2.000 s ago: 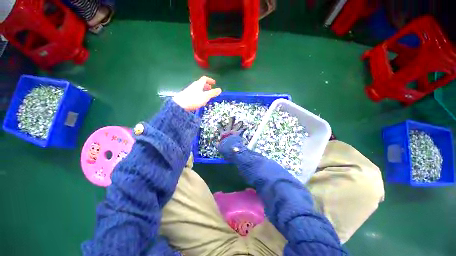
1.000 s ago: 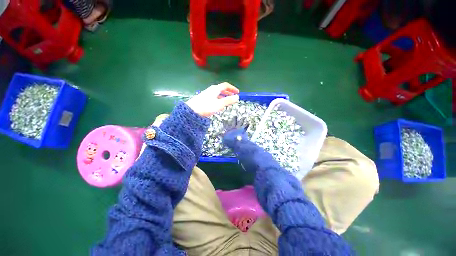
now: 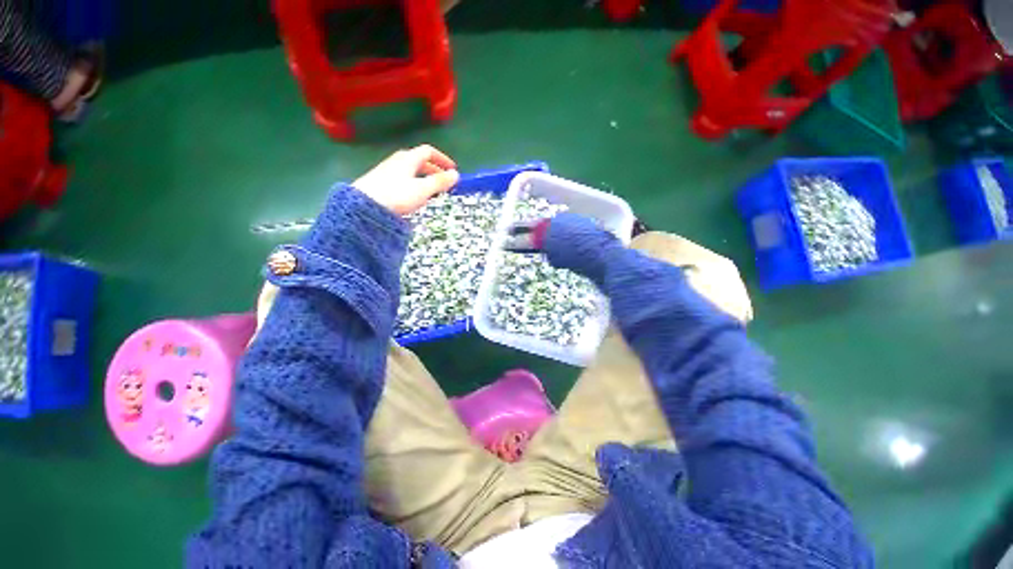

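The blue bin (image 3: 447, 331) lies between my knees, full of small white and green loose parts (image 3: 450, 256). The white tray (image 3: 613, 208) rests on the bin's right side and my right thigh, with a heap of the same parts in it. My left hand (image 3: 409, 180) is bare, over the bin's far left corner, fingers curled; whether it holds a part cannot be seen. My right hand (image 3: 527, 236), in a dark glove with pink-red, is over the tray's left part, fingers pointing left. It is small and partly hidden by the sleeve, so its grip cannot be told.
A round pink stool (image 3: 167, 391) stands at the left, another (image 3: 505, 411) is under me. Filled blue bins stand at the left (image 3: 67, 372) and right (image 3: 778, 261). Red stools (image 3: 367, 95) stand at the far side. A person's foot (image 3: 76, 87) shows at the upper left.
My gloved right hand has moved from the parts in the blue bin to over the white tray. My left hand stays near the bin's far left edge. The view has turned to the right.
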